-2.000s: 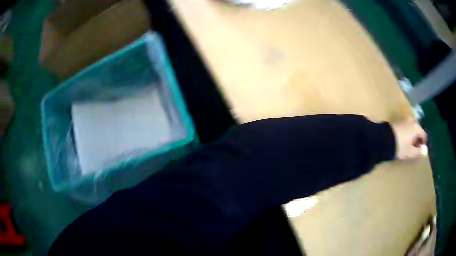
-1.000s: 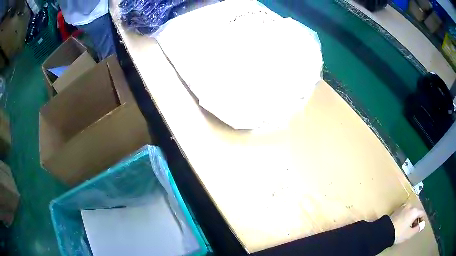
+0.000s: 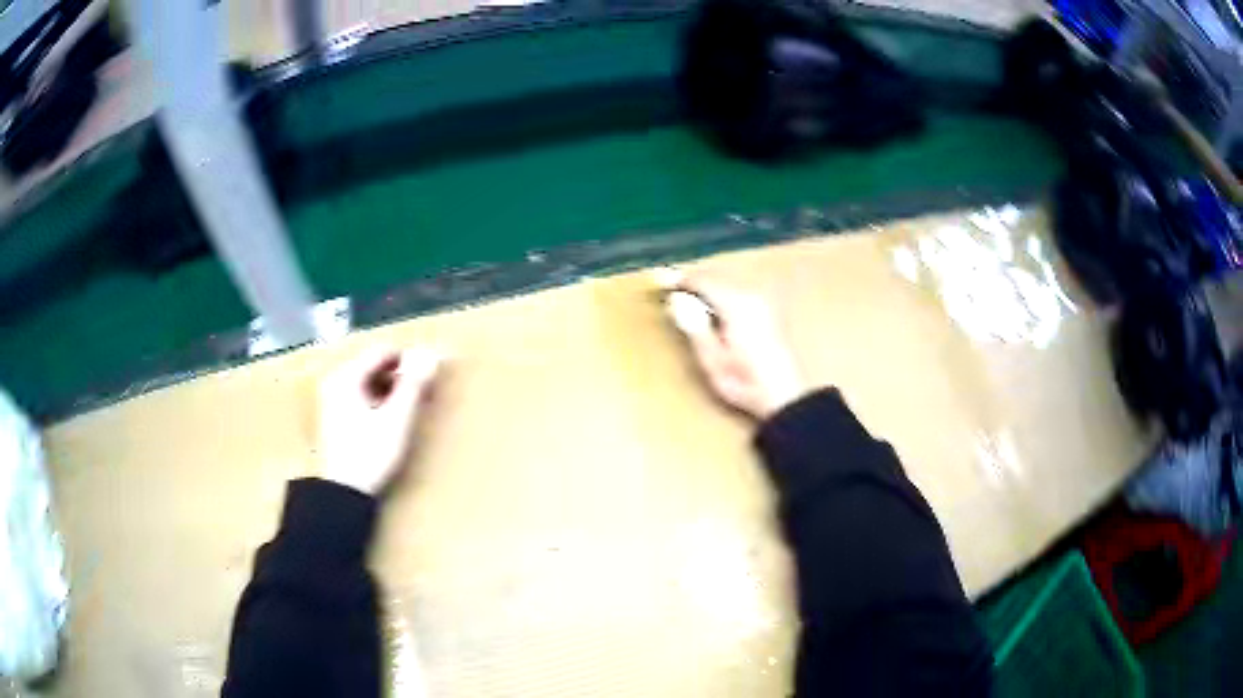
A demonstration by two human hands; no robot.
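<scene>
My left hand point(image 3: 371, 416) is over the tan bench point(image 3: 573, 518) at centre left, its fingers curled with a dark gap between them. No object shows clearly in it. My right hand point(image 3: 736, 348) is over the bench near its far edge, fingers bent. Something whitish shows at its fingertips; I cannot tell a finger covering from a held strip. Both hands are blurred and far apart from each other. A black fan unit point(image 3: 798, 89), blurred, lies on the green belt point(image 3: 504, 198) beyond the bench.
A pale post point(image 3: 225, 177) stands at the bench's far edge, left. More black fan units point(image 3: 1165, 355) are at far right. A red plastic item point(image 3: 1159, 580) and a green crate point(image 3: 1063, 641) are low right. A whitish bag point(image 3: 27, 545) is at the left edge.
The view has swung right, from the cartons and lined bin to the bench and belt. Both hands now show, where one hand showed a second ago. The white bag is now at the left edge.
</scene>
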